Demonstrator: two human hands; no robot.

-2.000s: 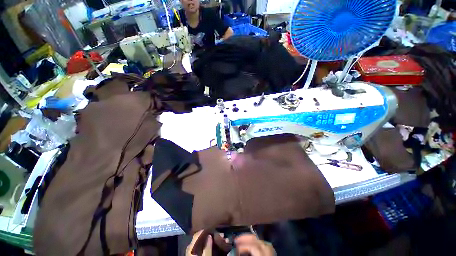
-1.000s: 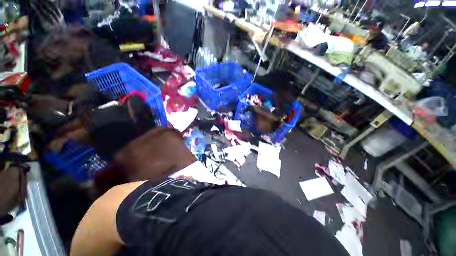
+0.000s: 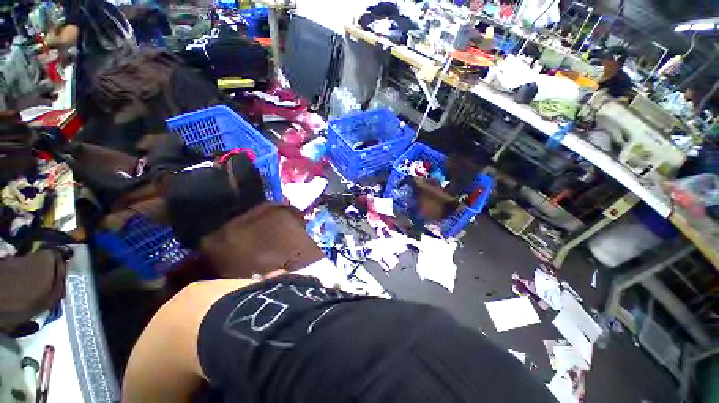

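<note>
A brown cloth panel [image 3: 260, 236] lies over the pile beside the blue baskets, just beyond my arm. A black folded cloth piece [image 3: 206, 201] lies against it. My right arm, bare below a black sleeve with white lettering, bends across the bottom. Only a small strip of skin, seemingly my right hand [image 3: 273, 275], shows at the brown panel's lower edge behind the sleeve; its fingers and any hold are hidden. My left hand is out of the picture.
The table edge with its ruler strip [image 3: 85, 338] and snips [image 3: 45, 374] are at lower left. Blue baskets [image 3: 370, 149] and paper scraps [image 3: 511, 312] are on the floor. Another sewing table [image 3: 544, 126] runs along the right. A person [image 3: 613, 79] is at upper right.
The view has swung right from the sewing machine to the floor and baskets. Since one second ago, the scene has shifted slightly right and down in the picture; the arm stays bent similarly.
</note>
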